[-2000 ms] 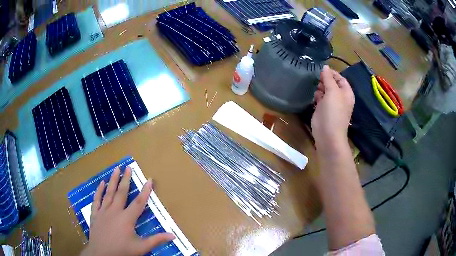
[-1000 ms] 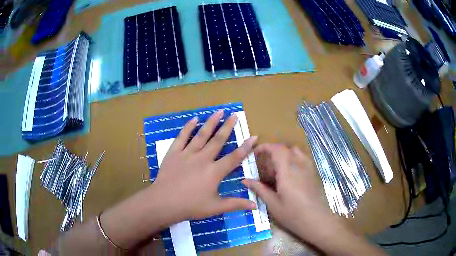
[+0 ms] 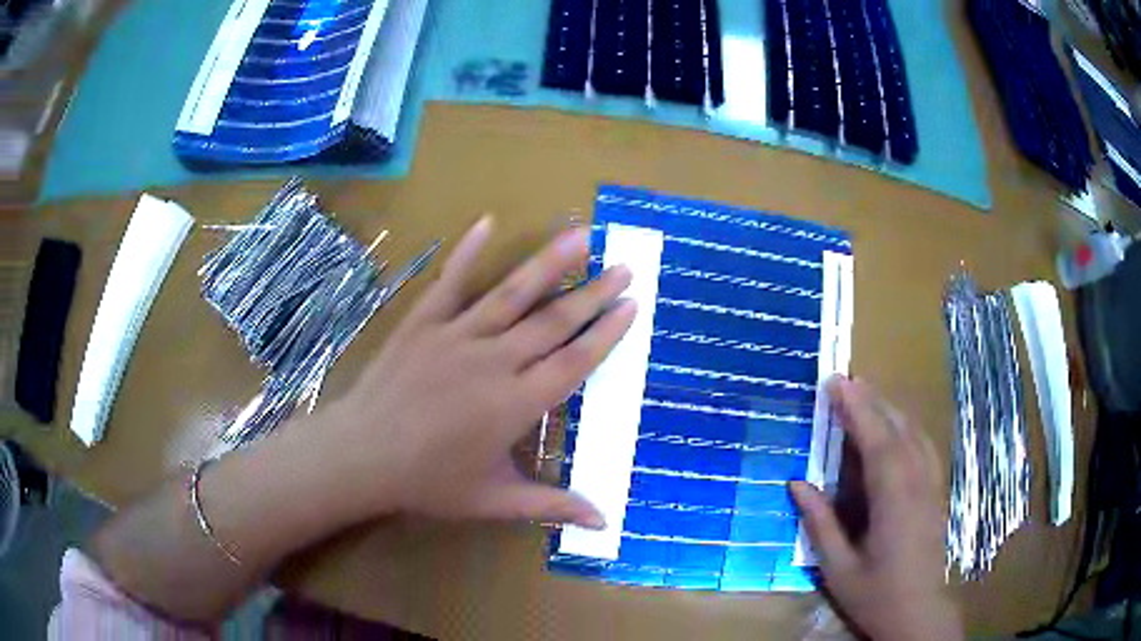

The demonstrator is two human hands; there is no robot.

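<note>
The blue solar cell string (image 3: 732, 363) lies flat in front of me, silver lines running across it. A wide white strip (image 3: 619, 376) lies along its left edge and a narrower white strip (image 3: 830, 363) along its right edge. My left hand (image 3: 469, 376) is spread at the left edge, with fingertips and thumb at the wide strip. My right hand (image 3: 882, 501) is at the lower right edge, index finger and thumb apart at the narrow strip. Its other fingers are partly hidden. No tool shows in either hand.
Bus ribbon bundles lie left (image 3: 294, 288) and right (image 3: 982, 426), beside white strip stacks (image 3: 125, 319) (image 3: 1045, 401). A black bar (image 3: 48, 328) is far left. A finished stack (image 3: 282, 75) and dark cell stacks (image 3: 632, 50) are on teal sheets behind. A white bottle (image 3: 1092, 257) is at right.
The view has swung left. My left hand has moved off the middle of the cell string to its left edge. My right hand, earlier raised near the grey unit, is lower along the right edge.
</note>
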